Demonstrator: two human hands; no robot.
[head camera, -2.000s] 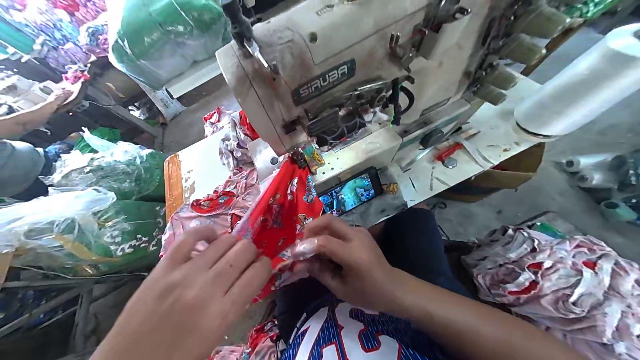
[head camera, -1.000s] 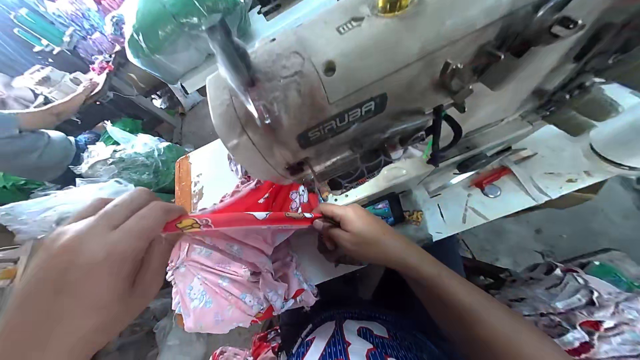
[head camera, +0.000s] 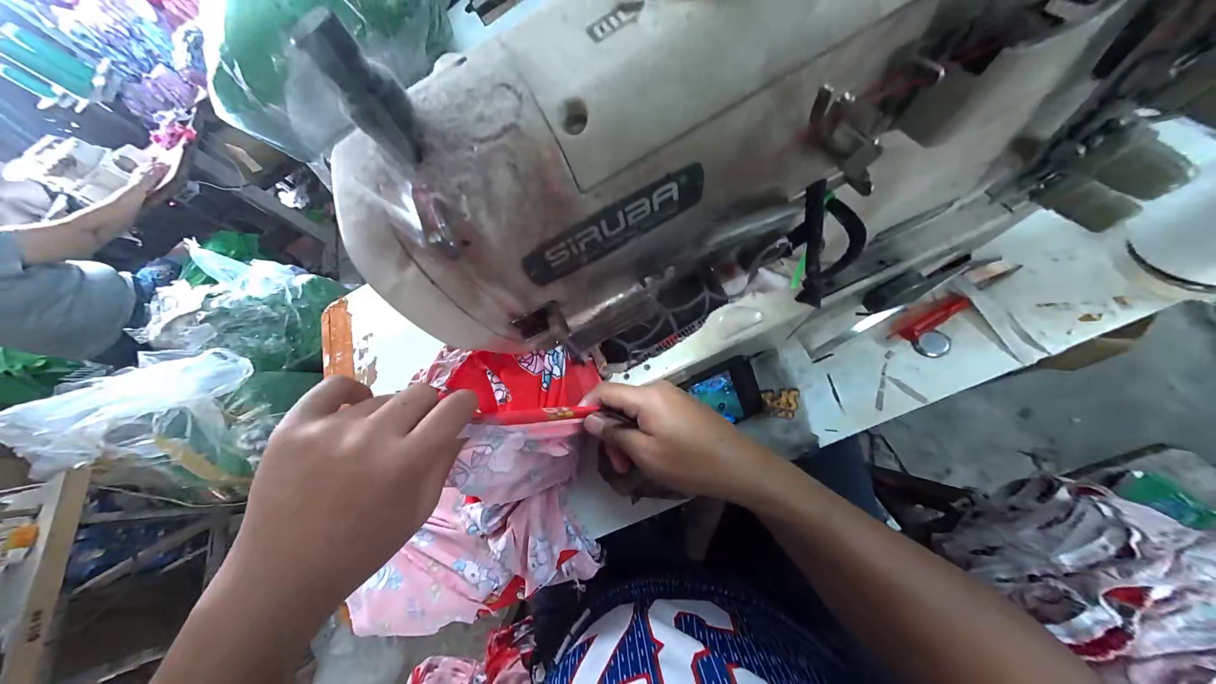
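A folded edge of red printed fabric [head camera: 537, 414] is stretched between my two hands, just in front of the head of a Siruba sewing machine [head camera: 655, 190]. My left hand [head camera: 356, 465] grips its left end, fingers curled over it. The right end is pinched between the thumb and fingers of my right hand [head camera: 665, 439], close to the needle area. More red cloth runs back under the machine head, which hides the needle and presser foot. Pink printed fabric [head camera: 418, 579] hangs below, over the table's front edge.
On the white machine table [head camera: 883, 380] lie a lit phone [head camera: 722, 391], a red-handled tool [head camera: 931, 318] and a cone of thread [head camera: 1178, 209]. Plastic-wrapped green bundles [head camera: 275, 323] stand at left, near another person's arm [head camera: 85, 223]. Pink fabric pieces [head camera: 1092, 560] are heaped at lower right.
My hands have moved apart from their place close together two seconds ago, drawing the red edge taut. Since one second ago my left hand is nearer my right. The view has moved closer to the machine.
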